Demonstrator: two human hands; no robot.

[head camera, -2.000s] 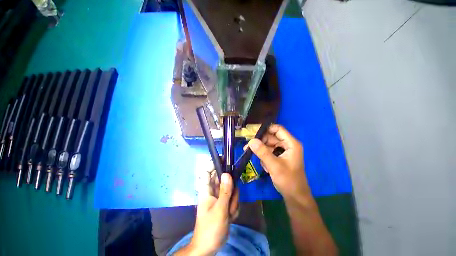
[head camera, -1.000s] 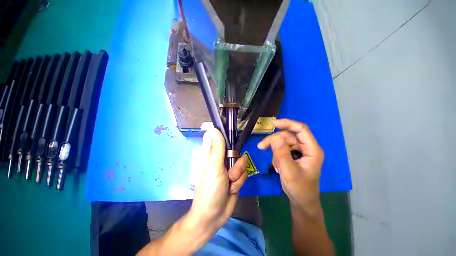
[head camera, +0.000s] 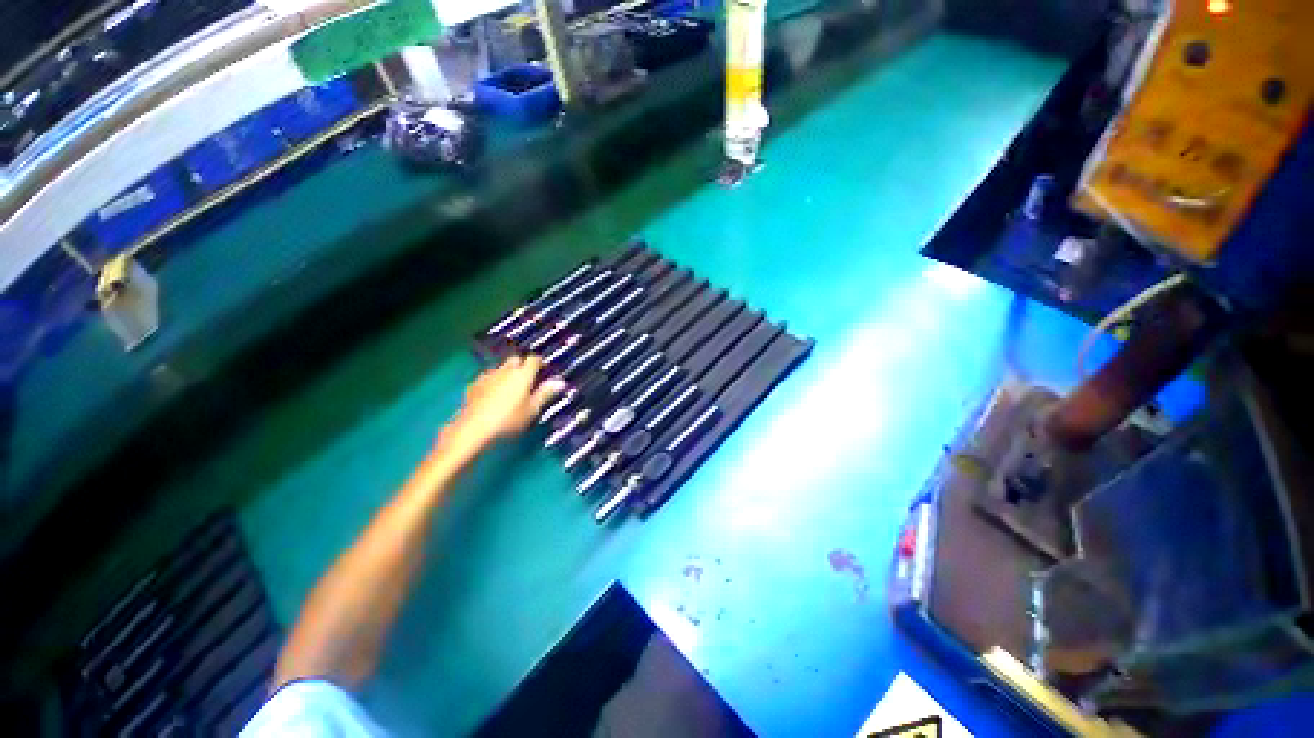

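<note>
The black slotted tray [head camera: 742,378] lies on the green bench top in the middle of the view. Several black stick units with silvery tips [head camera: 617,487] lie side by side in its grooves. My left hand [head camera: 504,398] is at the tray's near left side, its fingers at the tip of one stick unit. The fingertips are partly hidden, so whether they hold the stick cannot be told. My right hand is out of the picture.
The press base [head camera: 994,577] with its clear guard [head camera: 1196,534] stands on the blue table at right, under an orange label [head camera: 1203,130]. A second slotted tray [head camera: 224,606] lies at lower left. A blue bin [head camera: 516,92] and a yellow-white post [head camera: 744,87] are behind.
The view has swung left from the press to the tray. My left hand has left the stick unit at the press and reached to the tray. My right hand has gone out of view.
</note>
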